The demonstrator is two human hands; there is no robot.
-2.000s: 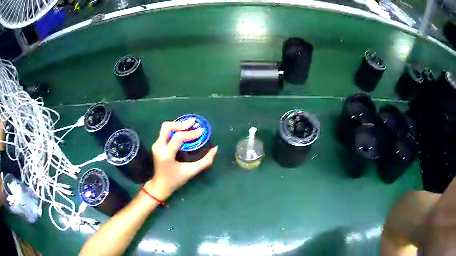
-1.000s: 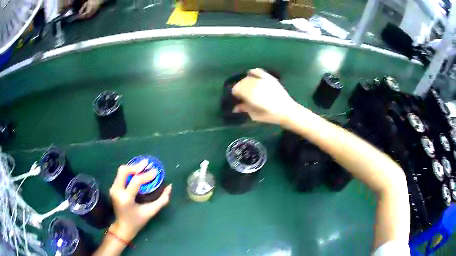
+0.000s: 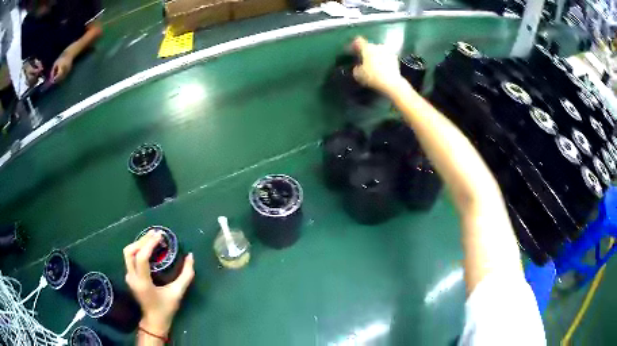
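Observation:
My left hand (image 3: 157, 280) grips a black cylindrical unit (image 3: 162, 251) at the lower left, fingers over its top and thumb at its right side; a red glow shows on the top. My right hand (image 3: 376, 64) is stretched to the far side of the bench, at dark, blurred housings (image 3: 346, 84); whether it holds one cannot be told. A clear glass bottle with a white stem (image 3: 232, 249) stands right of my left hand. Another upright unit with a silvery rim (image 3: 276, 209) stands right of the bottle.
Several empty black housings (image 3: 371, 189) cluster right of centre. Many stacked housings (image 3: 541, 121) fill the far right. One unit (image 3: 153, 174) stands behind my left hand. Units with white cables (image 3: 27, 314) are at lower left. Across the bench are a yellow tray (image 3: 176, 42), a cardboard box (image 3: 223, 12) and a person's hands.
The view has swung right. The lit top under my left hand went from blue to red. My right hand came in and reached the far side; the housing lying there no longer shows on its side.

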